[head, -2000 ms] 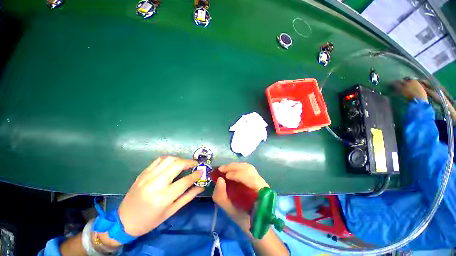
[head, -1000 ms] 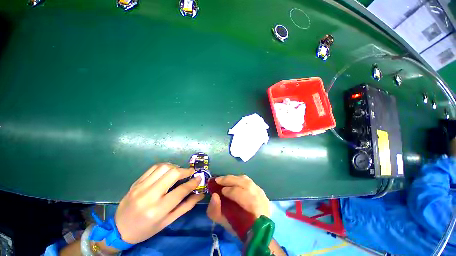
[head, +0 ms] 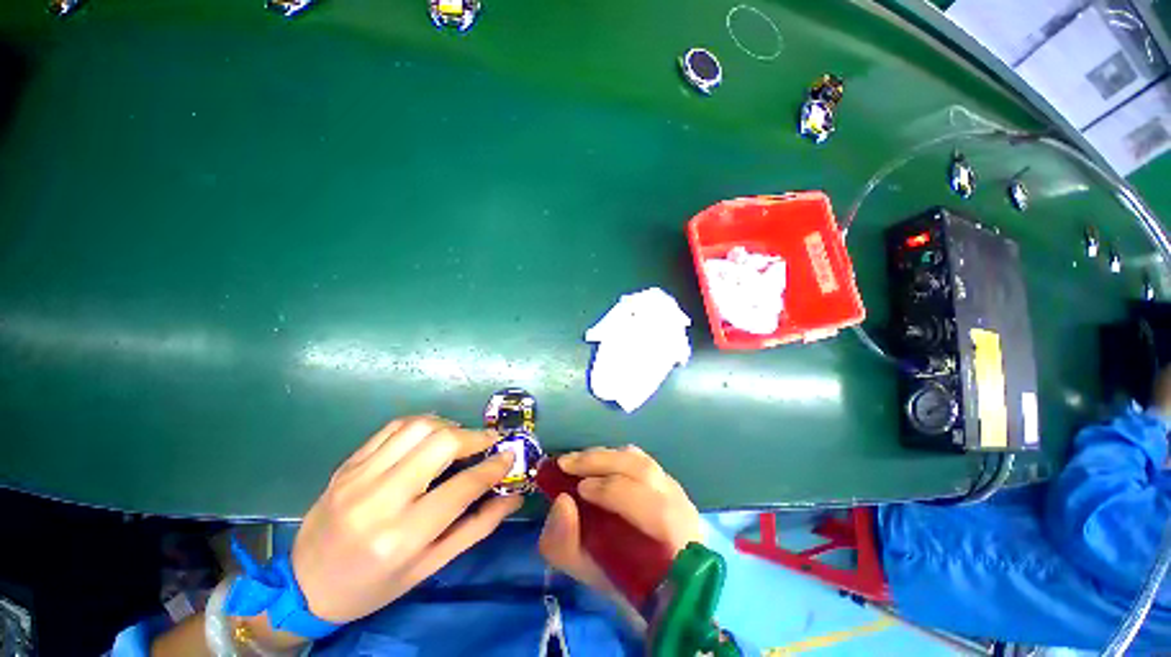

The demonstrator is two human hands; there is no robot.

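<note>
My left hand (head: 401, 520) holds a small round electronic assembly (head: 518, 465) by its fingertips at the bench's near edge. A brown and dark attached part (head: 511, 411) lies just beyond it on the green surface. My right hand (head: 620, 507) is closed around a dark-red glue syringe (head: 627, 552) with a green cap (head: 690, 601) at its back end. The syringe's front end is at the right side of the assembly; its tip is too small to make out.
White wiping paper (head: 640, 348) lies ahead. A red tray (head: 822, 315) with crumpled tissue and a black controller (head: 989, 334) stand to the right. More assemblies (head: 817, 118) and a dark disc (head: 701, 69) lie farther off. A clear hose (head: 886, 167) loops around; a person's blue sleeve (head: 1111, 481) is at right.
The far assemblies and dark disc have shifted left and upward in view. The neighbouring person's hand has left the picture. My hands keep their hold; the green cap sits slightly lower than at first.
</note>
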